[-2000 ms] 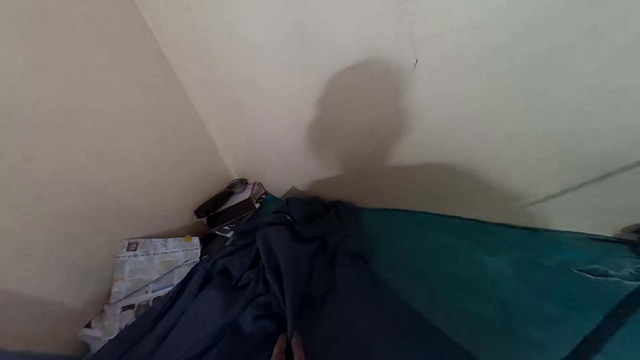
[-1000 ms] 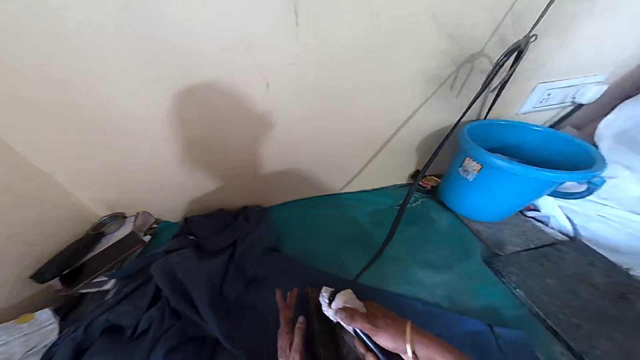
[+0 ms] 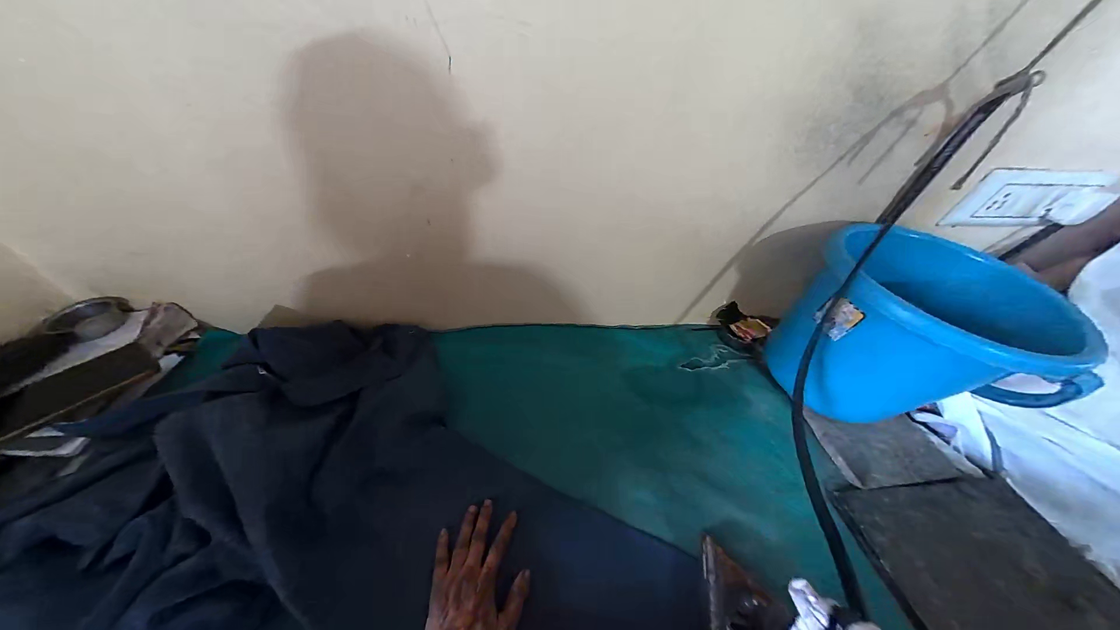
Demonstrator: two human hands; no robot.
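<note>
My left hand (image 3: 472, 573) lies flat with its fingers spread on a dark navy cloth garment (image 3: 350, 472), near the bottom edge. The garment is bunched at the left and smooth under the hand. To the right of the hand, a worn metal clothes iron (image 3: 737, 584) is partly visible at the garment's edge, over a green cloth cover (image 3: 604, 420). White wrapping (image 3: 812, 604) shows beside the iron, near its black cord (image 3: 812, 472). My right hand is out of view.
A blue plastic bucket (image 3: 884, 350) stands at the right by the wall, below a socket board (image 3: 1006, 199). Dark slabs (image 3: 980, 542) lie below it. Another person's arm (image 3: 1072, 249) and white cloth (image 3: 1059, 464) are at the right edge. Boxes (image 3: 83, 389) sit at the left.
The view has swung right, bringing in the bucket and cord. One second ago my right hand was on the white-wrapped part; now it is out of frame. My left hand now lies flatter, with fingers spread.
</note>
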